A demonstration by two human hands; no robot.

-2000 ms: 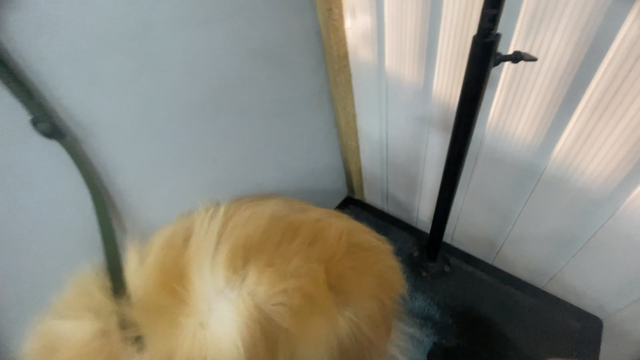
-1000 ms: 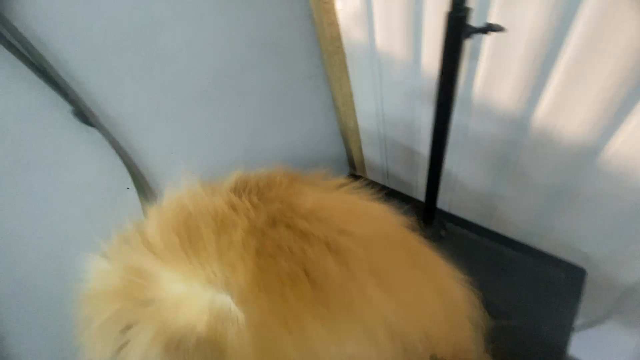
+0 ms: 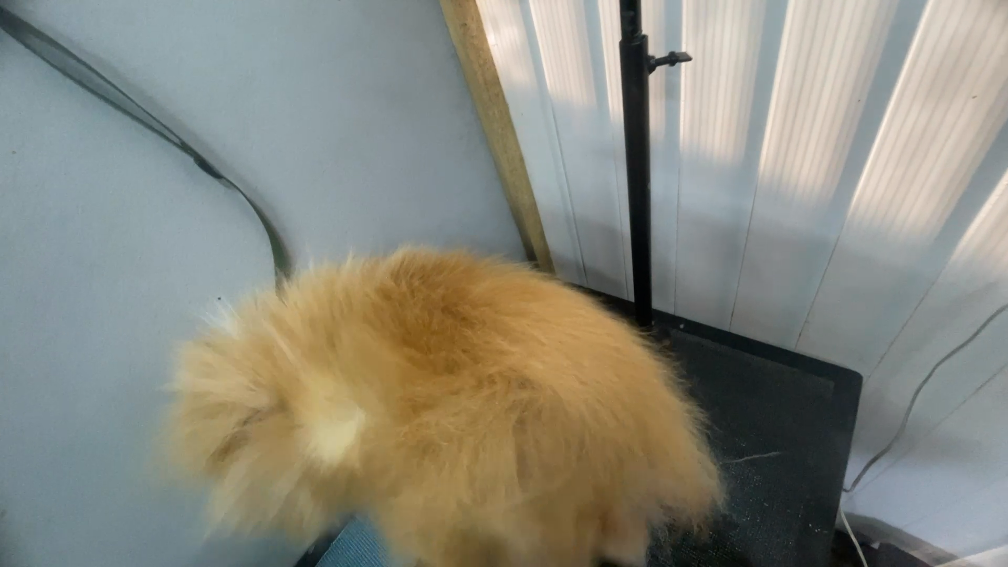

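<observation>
Neither of my hands shows in the head view. A fluffy golden-coated animal, probably a dog, [image 3: 488, 378] stands on a black grooming table [image 3: 772, 425], its fur filling the lower middle. Its face cannot be made out. A dark green strap [image 3: 189, 150] runs down from the upper left to the fur behind its left end, where its lower end is hidden.
A black upright post with a clamp screw [image 3: 638, 173] rises at the table's back edge. Behind are a pale wall [image 3: 339, 142], a wooden batten [image 3: 504, 134] and white ribbed panels [image 3: 787, 197]. A thin cable [image 3: 913, 409] hangs at the right.
The view has shifted, and more of the animal's body and the table's right side now show. The strap's lower part, in front of the fur two seconds ago, now goes behind it.
</observation>
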